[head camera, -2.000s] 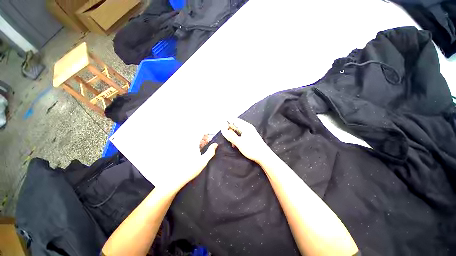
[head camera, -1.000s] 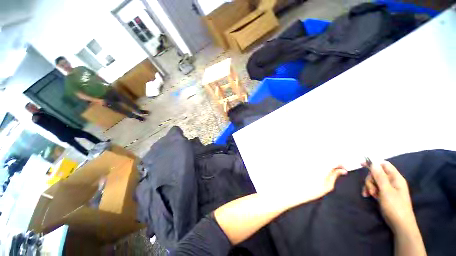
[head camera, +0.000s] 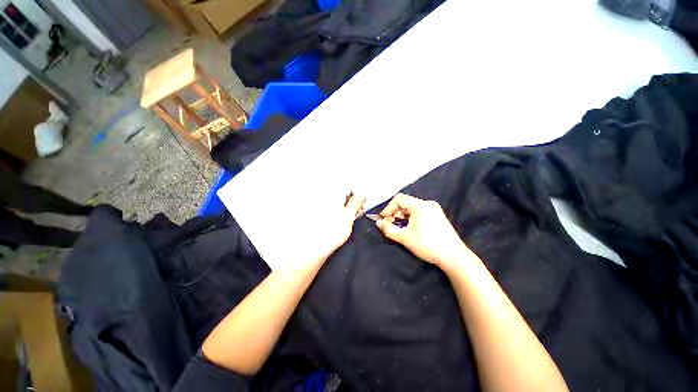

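A black hooded jacket (head camera: 497, 222), flecked with pale lint, is spread over the white table (head camera: 367, 115). Its bunched hood lies at the right, and the white table shows through a gap in the cloth. My left hand (head camera: 337, 230) pinches the jacket's edge at its fingertips. My right hand (head camera: 417, 226) holds small thread snips (head camera: 374, 217), their silvery tip pointing left at the edge beside my left fingers. Any loose thread is too small to see.
A blue bin (head camera: 287, 99) with black garments stands beyond the table's left edge, near a wooden stool (head camera: 172, 76). More black garments (head camera: 122, 283) are piled at the left, by a cardboard box (head camera: 46, 337). A person's dark-clad legs (head camera: 46, 210) show at the far left.
The view has swung back from the room to the table. My hands, apart a second ago, are now close together at the jacket's edge, with the snips' tip between them.
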